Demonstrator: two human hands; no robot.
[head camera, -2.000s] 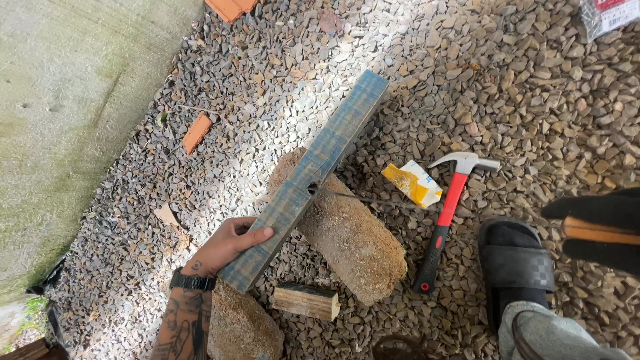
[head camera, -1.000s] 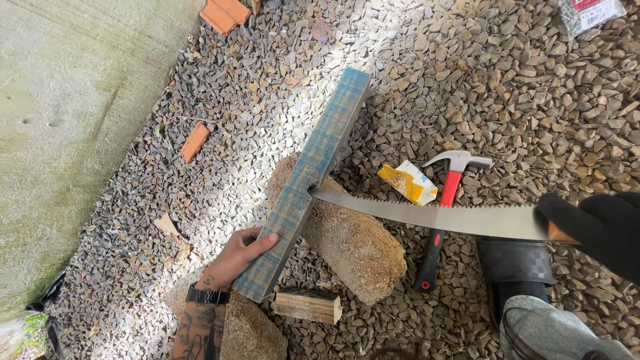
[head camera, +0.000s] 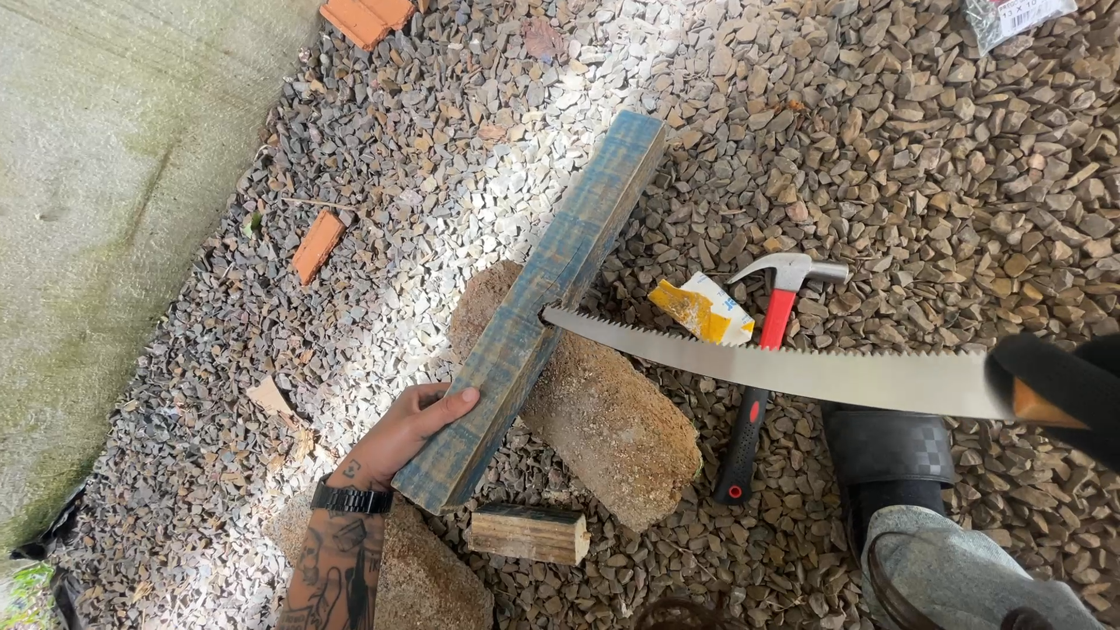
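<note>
My left hand (head camera: 407, 433) grips the near end of a blue-stained wooden beam (head camera: 525, 337), thumb on its top face. The beam lies slanted across a rough stone block (head camera: 612, 420). My right hand (head camera: 1072, 385), in a black glove at the right edge, is closed on the wooden handle (head camera: 1041, 407) of a curved pruning saw. The saw's toothed blade (head camera: 787, 372) reaches left, its tip at a dark notch in the beam's side, its teeth facing the far side. Below the beam sits a short wood offcut (head camera: 525, 534).
A claw hammer (head camera: 774, 324) lies on the gravel partly under the blade, beside a yellow and white wrapper (head camera: 700, 308). Another stone block (head camera: 429, 569) is at the bottom. Brick pieces (head camera: 318, 247) lie near the concrete wall (head camera: 131, 175). My sandalled foot (head camera: 888, 446) is at lower right.
Two seconds ago the saw blade was barely discernible; one second ago it stretched from the beam to my right hand, as now. My left hand has stayed on the beam's near end.
</note>
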